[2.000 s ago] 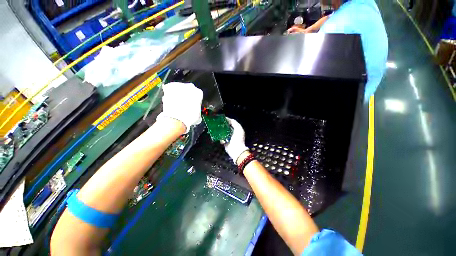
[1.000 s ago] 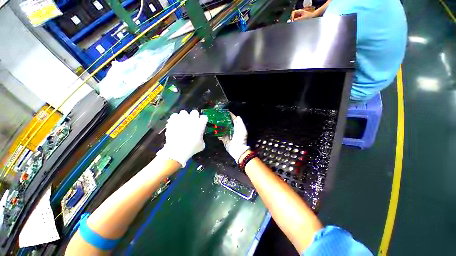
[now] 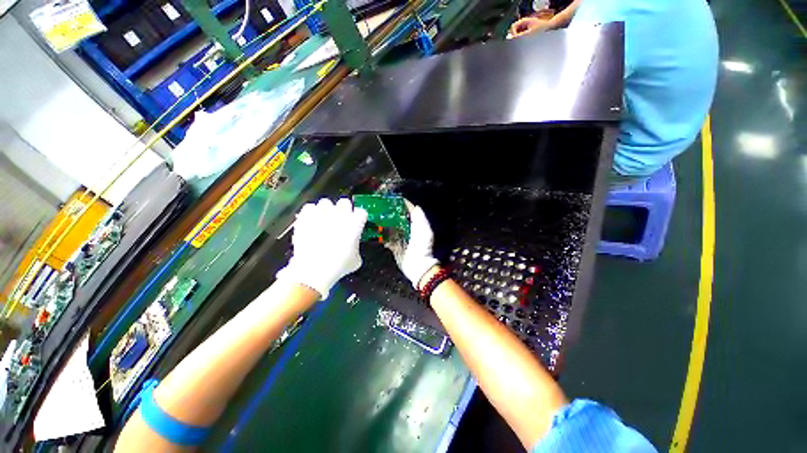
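Note:
My right hand (image 3: 415, 246), white-gloved with a red bead bracelet, holds a small green circuit board (image 3: 382, 212) by its right side, in front of the black hood's opening. My left hand (image 3: 326, 246), also white-gloved, is curled closed at the board's left edge. A small orange-red spot shows at the board's lower edge; I cannot tell whether it belongs to a part or a tool. The inside of my left hand is hidden, so no tool can be made out in it. A thin bright piece sticks out left of that glove.
The black hood (image 3: 478, 84) has a perforated floor (image 3: 491, 276) scattered with bright clippings. A metal bracket (image 3: 418, 335) lies at the bench edge. Boards (image 3: 142, 348) and a white paper (image 3: 71, 395) are at left. A person in blue (image 3: 668, 80) sits on a stool (image 3: 639, 217) behind the hood.
Since two seconds ago, my left hand has come down beside the board, and the board has turned. Over the last second both hands stay almost in place; the board tilts slightly.

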